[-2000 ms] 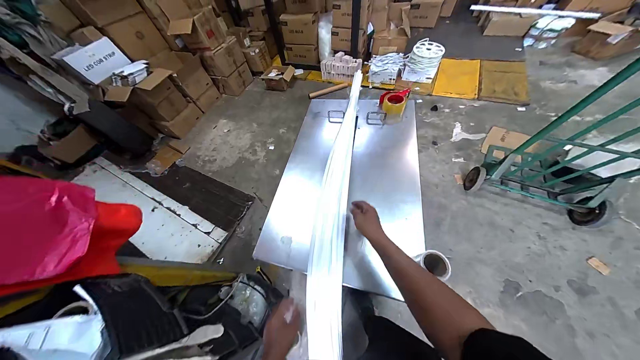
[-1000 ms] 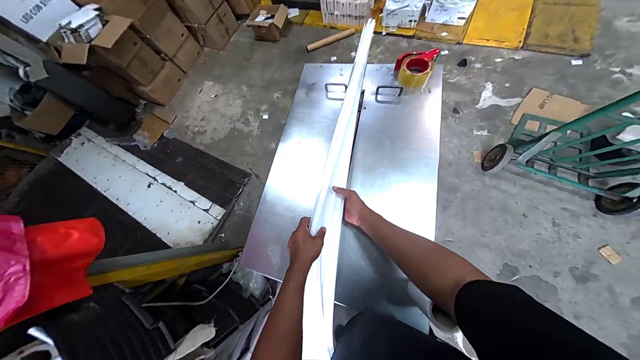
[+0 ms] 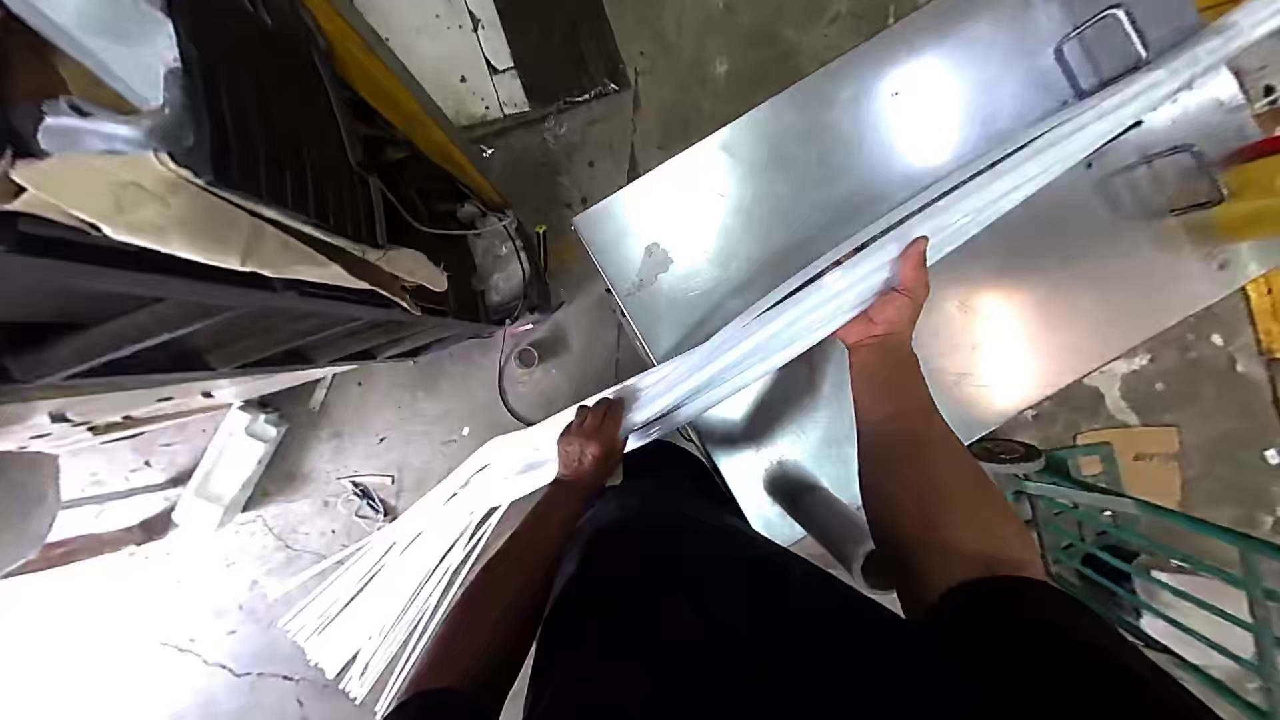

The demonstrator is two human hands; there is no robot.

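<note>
A long bundle of thin white strips (image 3: 800, 300) runs diagonally across the view, its lower-left ends fanned out above the floor. My left hand (image 3: 591, 440) grips the bundle near its middle, fingers wrapped over it. Under its lower edge is my right hand (image 3: 893, 300), supporting it with the thumb raised along the side. Beneath the bundle lies a metal sheet-topped surface (image 3: 800, 150) with two wire handles (image 3: 1100, 50). The bundle's far end leaves the view at the upper right.
A green hand cart (image 3: 1150, 520) stands at the lower right, near a piece of cardboard (image 3: 1135, 460). At the left are a dark rack (image 3: 200, 330) and torn brown paper (image 3: 190, 220). A yellow bar (image 3: 400, 100) edges the rack. A grey roll (image 3: 820, 515) is beside my legs.
The view has turned strongly toward the left and down. Two seconds ago my right hand was apart from the bundle; now both hands are on it. The fanned lower ends have come into view.
</note>
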